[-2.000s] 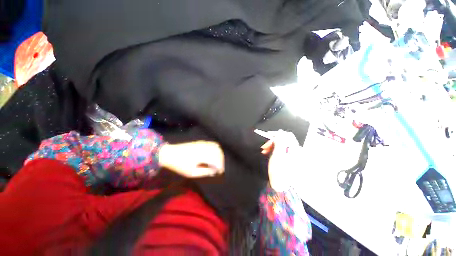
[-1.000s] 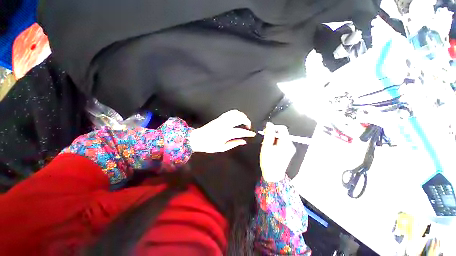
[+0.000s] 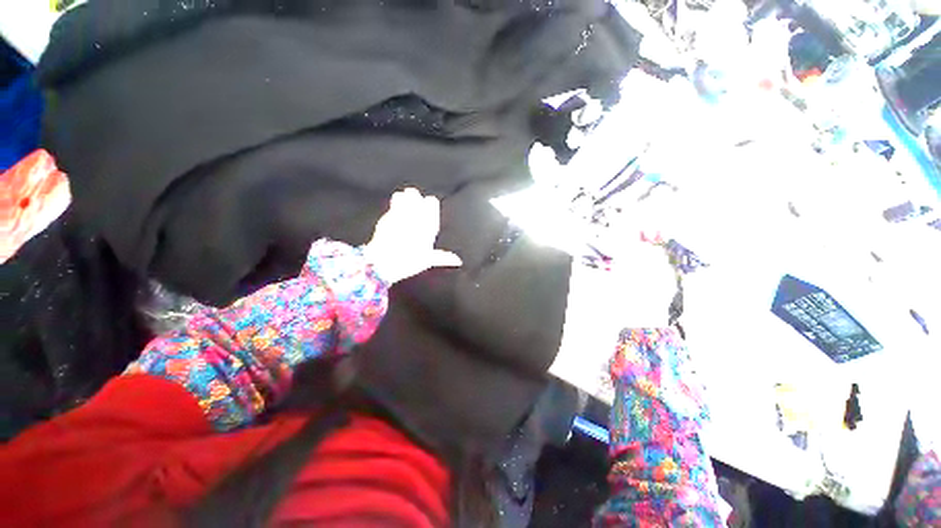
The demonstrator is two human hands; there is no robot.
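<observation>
Black fabric (image 3: pixel 299 113) spreads in broad folds over my lap and up to the white table. My left hand (image 3: pixel 413 235) rests on it, palm down, thumb held apart, and nothing shows in it. My right hand (image 3: pixel 645 294) is over the table beyond the fabric's right edge. Glare washes it out, so its fingers and anything in it cannot be made out. A short dark piece (image 3: pixel 677 294), perhaps part of the black shears, shows beside it.
The white table (image 3: pixel 722 413) is at the right, with a dark button panel (image 3: pixel 825 318). Small yellow (image 3: pixel 789 402) and black items lie near its front. Overexposed clutter fills the back. A red piece (image 3: pixel 31 201) is at the left edge. A floral patch (image 3: pixel 918 495) shows bottom right.
My hands were close together over the fabric with a thin pale item at the right one. They have parted: the left moved left, the right moved right onto the table. The view has shifted right.
</observation>
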